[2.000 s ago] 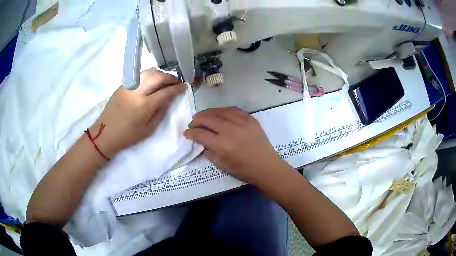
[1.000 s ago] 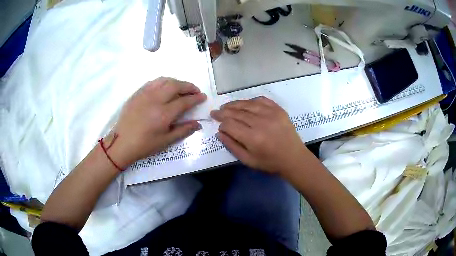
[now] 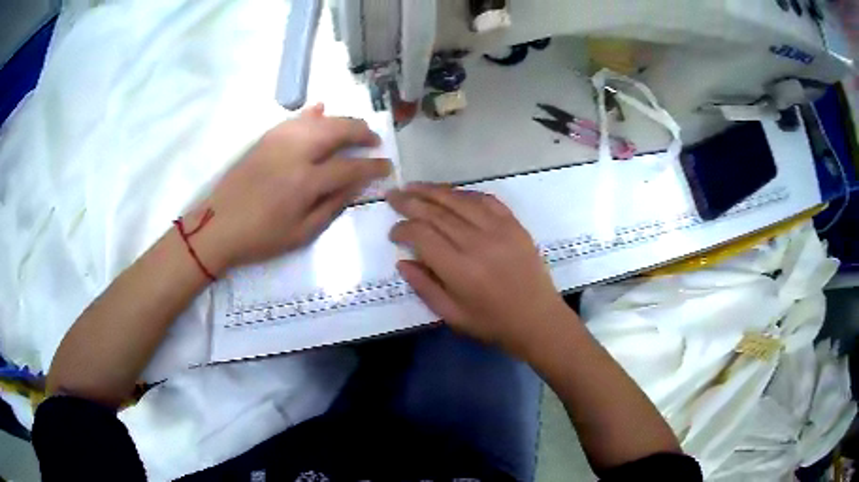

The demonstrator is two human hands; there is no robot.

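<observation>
White cloth (image 3: 141, 122) lies over the table left of the machine, its right edge running up to the presser foot (image 3: 381, 89). My left hand (image 3: 306, 179) lies flat on the cloth, fingers spread, just in front of the presser foot. My right hand (image 3: 471, 259) is at the cloth's near right edge; its fingertips touch the narrow edge of the cloth by the left fingertips. Whether they pinch it is hard to tell.
Pink-handled snips (image 3: 586, 132), a hanging white tape (image 3: 645, 94) and a black phone (image 3: 728, 171) are right of the machine head. A white bundle (image 3: 697, 348) with a tan ticket (image 3: 759, 345) hangs at lower right. A printed ruler (image 3: 311, 306) runs along the table's front edge.
The cloth between my hands has moved up toward the presser foot, uncovering the ruler at the table's front. My left hand has shifted away from me; the view has moved too.
</observation>
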